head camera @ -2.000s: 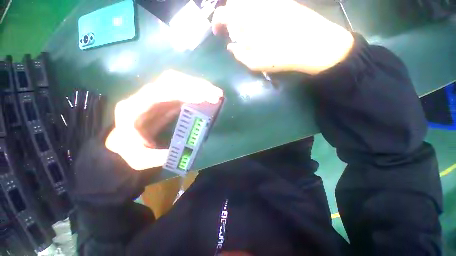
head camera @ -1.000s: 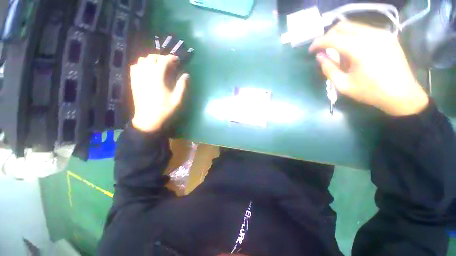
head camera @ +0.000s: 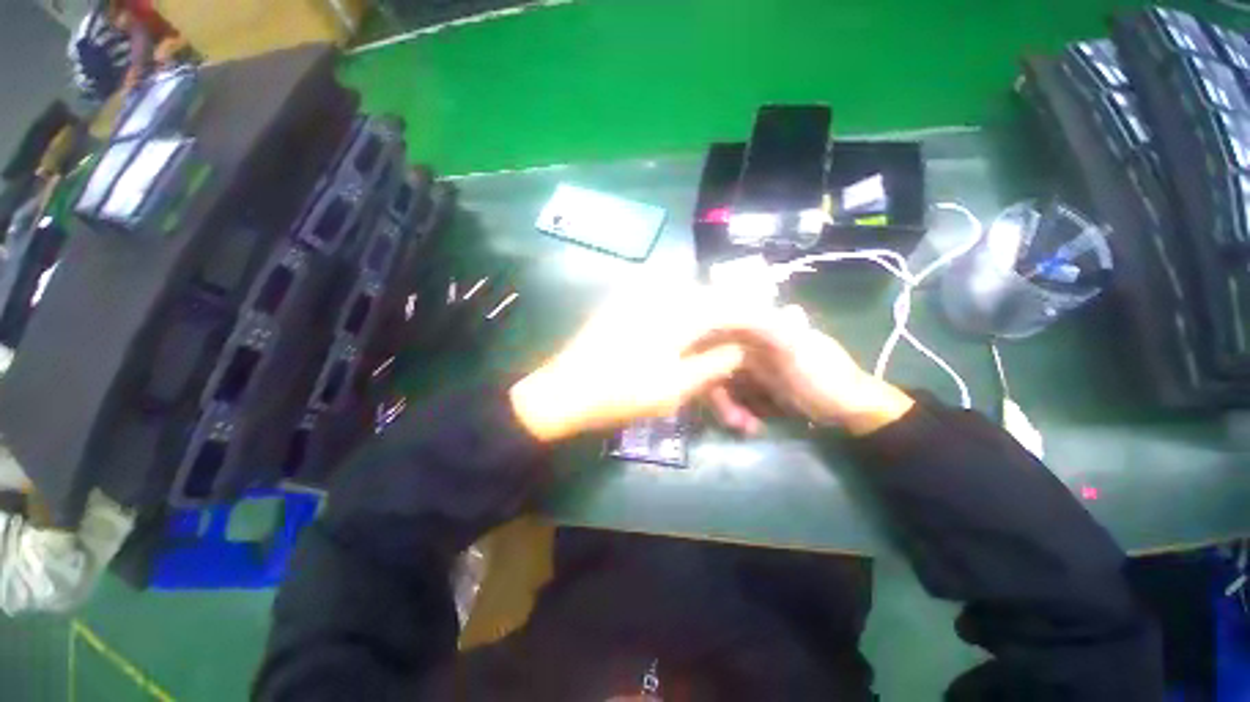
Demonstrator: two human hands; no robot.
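Observation:
A small dark flat unit [head camera: 650,440] with white print lies on the green bench, its upper part covered by my left hand. My left hand [head camera: 617,359] is washed out by glare and meets my right hand [head camera: 802,368] above the unit. The fingers overlap, and I cannot tell whether anything is held between them. A white adapter [head camera: 742,279] shows just behind the hands, partly lost in glare.
Teal phone [head camera: 603,222], black boxes [head camera: 788,165], white cable [head camera: 898,309] and clear cup [head camera: 1021,274] lie behind. Tray stacks stand left [head camera: 261,295] and right [head camera: 1165,206]. Black leads [head camera: 446,329] lie left; a white-tipped item [head camera: 1020,428] right. An open cardboard box [head camera: 510,583] is below.
The view has tilted up and widened. My left hand has left the black leads and come together with my right hand near the unit. The white-tipped item from my right hand now lies on the bench.

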